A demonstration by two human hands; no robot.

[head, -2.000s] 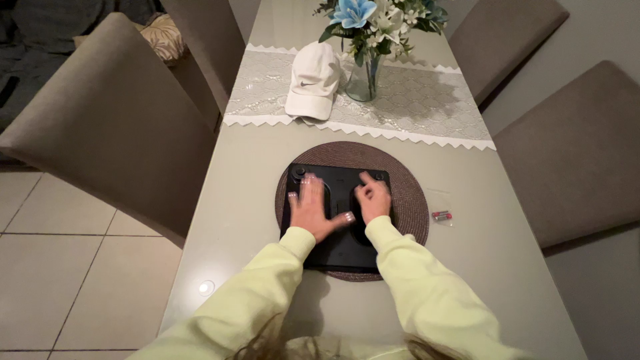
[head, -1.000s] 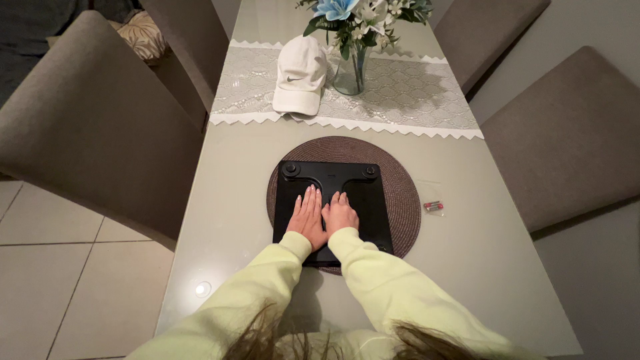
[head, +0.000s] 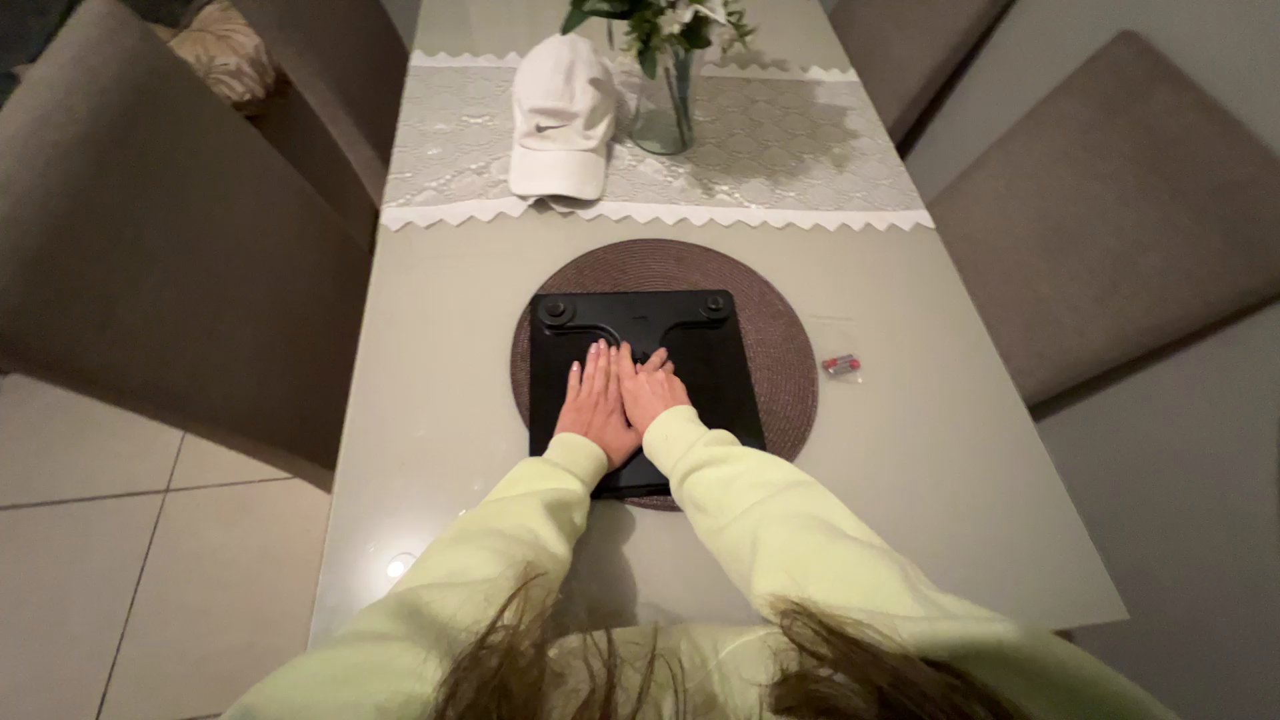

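Observation:
A black bathroom scale (head: 700,350) lies underside up on a round brown woven placemat (head: 790,400), with round feet showing at its two far corners. My left hand (head: 598,405) rests flat on the middle of the scale, fingers extended forward. Beside it and touching it, my right hand (head: 652,392) has its fingertips at the scale's centre, some fingers bent. What lies under the fingers is hidden. Just right of the placemat, small batteries in clear wrap (head: 842,365) lie on the table.
On the pale glossy table (head: 450,320), a lace runner (head: 800,140) crosses beyond the placemat. It bears a white Nike cap (head: 562,120) and a glass vase (head: 663,115) with flowers. Upholstered chairs (head: 170,240) flank both sides.
Two seconds ago my hands were apart above the scale, blurred by motion. They came together on its middle by one second ago and have stayed near there.

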